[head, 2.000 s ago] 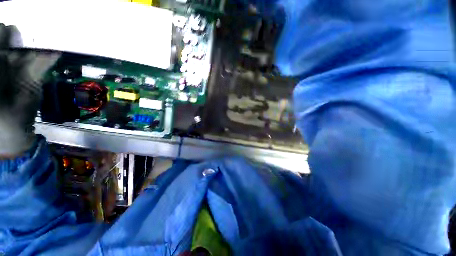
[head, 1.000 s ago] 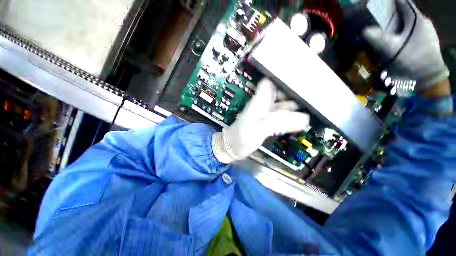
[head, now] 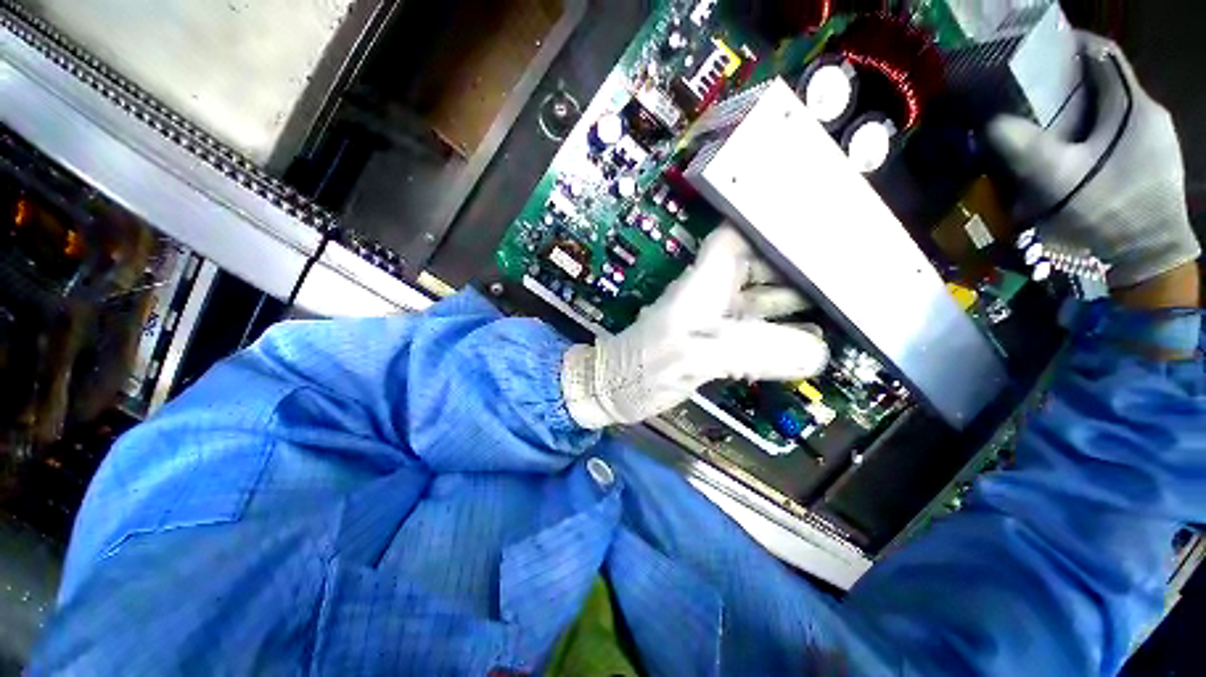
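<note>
The green circuit board [head: 589, 245] lies at a slant in its dark carrier [head: 496, 172]. A plain silver heatsink bar [head: 860, 251] crosses the board. My left hand [head: 708, 324], in a white glove, is over the board at the bar's near side. Its fingertips are partly hidden along the bar, so its hold is unclear. My right hand [head: 1111, 172], gloved with a dark band across it, is shut around the outer end of the finned heatsink [head: 1025, 60] at the far right; some fingers are hidden. A red-wound choke [head: 886, 66] and pale-topped capacitors [head: 831, 93] sit beyond the bar.
A conveyor rail with chain [head: 172, 139] runs from the upper left down toward the lower right, in front of my body. A pale flat plate [head: 172, 46] is at the upper left. Dark shelving with orange-lit parts [head: 53, 245] shows below the rail at the left.
Since two seconds ago the view has turned and both hands have come over the board. Over the last second the board shifted slightly in view; the hands kept nearly the same places.
</note>
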